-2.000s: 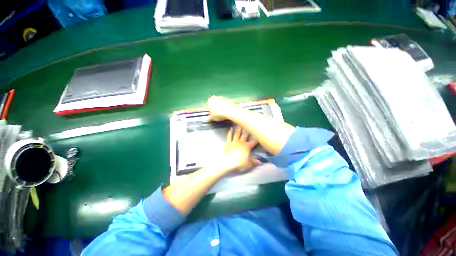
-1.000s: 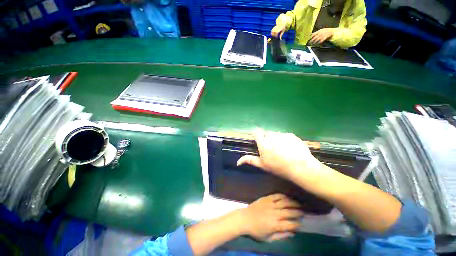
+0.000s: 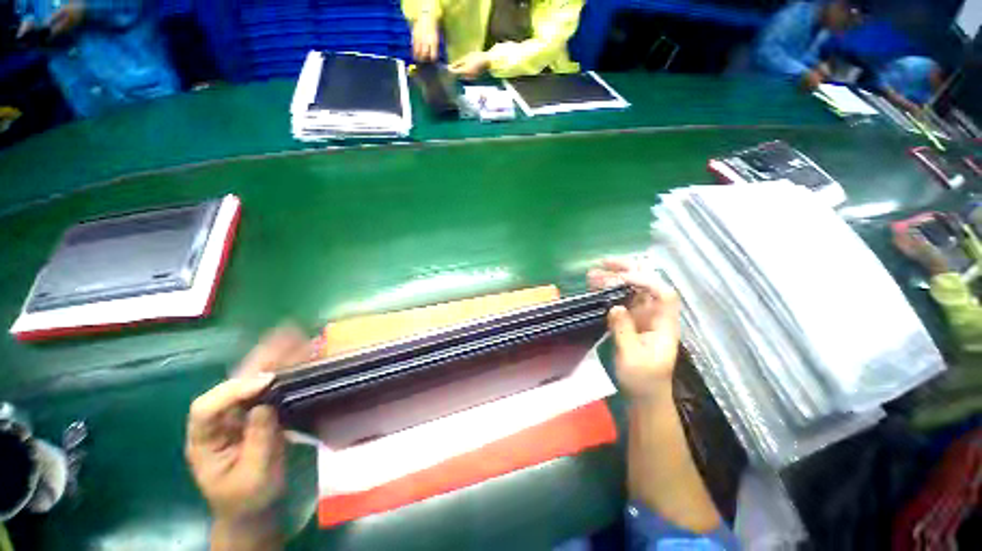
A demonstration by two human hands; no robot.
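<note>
A dark laptop unit (image 3: 452,350) is held up on edge, its edge showing as dark parallel lines. My left hand (image 3: 239,441) grips its left end and my right hand (image 3: 644,331) grips its right end. Beneath it a white foam sheet (image 3: 474,439) lies on a red-orange foam pad (image 3: 474,468), with a yellow-orange part showing behind the unit. The unit's lower face is partly in shadow. Some fingers are hidden behind the unit, and the left ones are blurred.
A tall stack of bagged covers (image 3: 797,301) leans at the right. Another laptop unit (image 3: 124,256) lies on white foam and a red pad at the left. A white ring (image 3: 43,474) is cut off at the left edge. Workers in yellow and blue smocks stand across the green bench (image 3: 409,215).
The laptop unit, flat under my hands before, is now raised on edge between both hands. The red-orange pad shows beneath the white sheet. The camera view has shifted.
</note>
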